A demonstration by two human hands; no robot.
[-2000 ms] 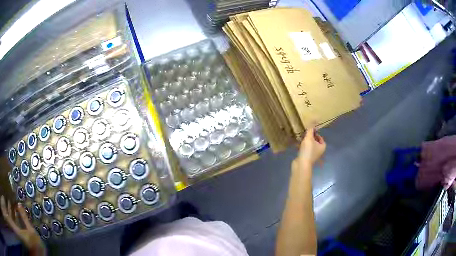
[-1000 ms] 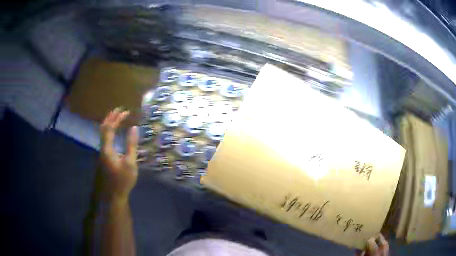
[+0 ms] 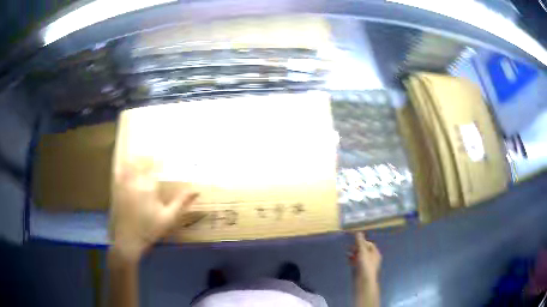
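A tan cardboard sheet (image 3: 264, 198) with black handwriting lies flat over the place where the filled blister tray shows in the earlier frames; it hides the components. Its upper part is washed out by glare. My left hand (image 3: 147, 204) is over the sheet's left part, fingers apart, holding nothing; its fingertips blur into the glare. My right hand (image 3: 364, 255) is at the bench's front edge, just right of the sheet and below the empty blister trays. It is small and blurred, and whether it touches anything is unclear.
Empty blister trays (image 3: 372, 162) stand right of the sheet, with a cardboard stack (image 3: 474, 144) beyond them. Another brown cardboard (image 3: 75, 168) lies at the left. Stacked trays (image 3: 228, 75) run along the rear. A blue object (image 3: 507, 84) is at the far right.
The cardboard sheet came from the right-hand stack, moved left and now lies flat over the filled tray. My right hand has let go of its corner. My left hand has moved onto the sheet.
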